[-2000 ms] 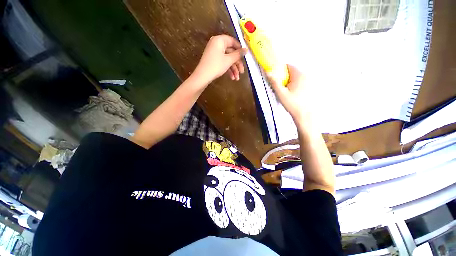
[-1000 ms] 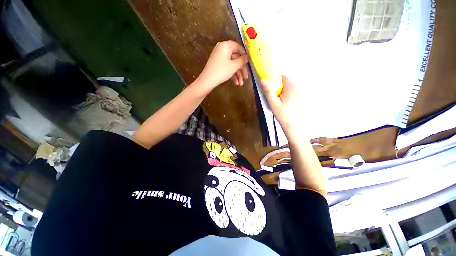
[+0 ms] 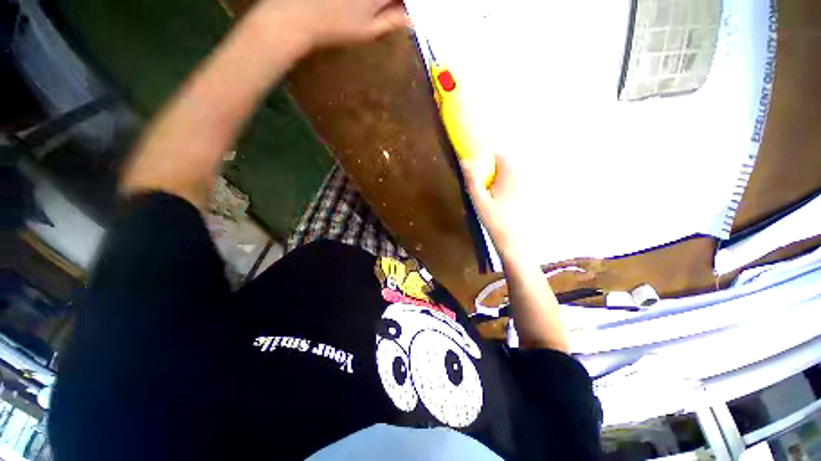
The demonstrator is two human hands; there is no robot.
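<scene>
My right hand (image 3: 491,194) is shut on the rear of the yellow electric scissors (image 3: 456,112), which have a red button near the front. Their thin dark tip points up the picture, at the left edge of the white sheet (image 3: 576,162). A dark layer shows along that edge. My left hand (image 3: 347,20) is blurred and partly cut off at the top; its fingertips are close to the sheet's edge, and whether they hold it cannot be told.
A grey-beige flat weight (image 3: 671,49) lies on the sheet. Brown wooden table (image 3: 383,153) shows left of it, green side (image 3: 293,153) beyond. A small pale roll (image 3: 645,295) and curled strips (image 3: 567,273) lie below the sheet, near long white folds (image 3: 684,320) at the lower right.
My left hand has moved up and away from beside the scissors to the sheet's edge at the top. My right hand and the scissors have shifted a little down the picture.
</scene>
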